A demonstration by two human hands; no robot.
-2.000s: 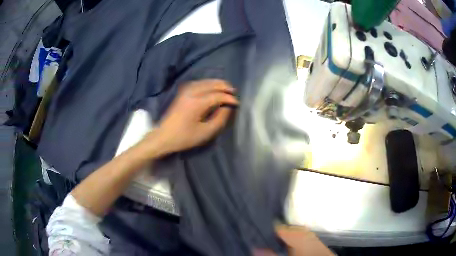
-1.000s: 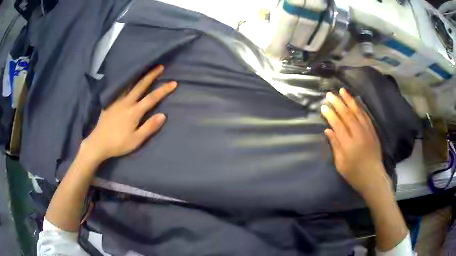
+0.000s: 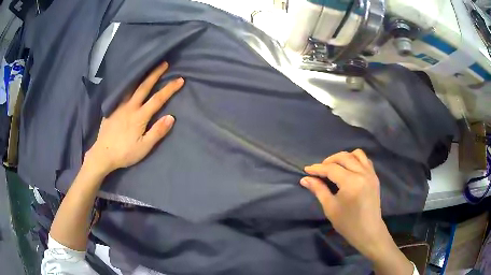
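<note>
A large dark grey garment panel (image 3: 237, 107) lies spread over the table, its right part under and past the machine head. My left hand (image 3: 126, 131) lies flat on the cloth at the left, fingers spread, gripping nothing. My right hand (image 3: 350, 193) pinches a fold of the cloth between thumb and forefinger at right of centre, in front of the machine. The white sewing machine head (image 3: 328, 24) with blue stripes stands at the upper right. The needle area is partly hidden by glare and metal parts.
More grey cloth (image 3: 215, 244) hangs at the table's front edge. A blue-and-white packet (image 3: 13, 78) lies at the far left by a brown cardboard edge (image 3: 15, 129). A brown block (image 3: 472, 146) and purple thread (image 3: 476, 188) are at the far right.
The cloth has been spread flat and covers the machine bed. Since one second ago my right hand has moved down and left, from lying on the cloth to pinching it. My left hand has barely shifted.
</note>
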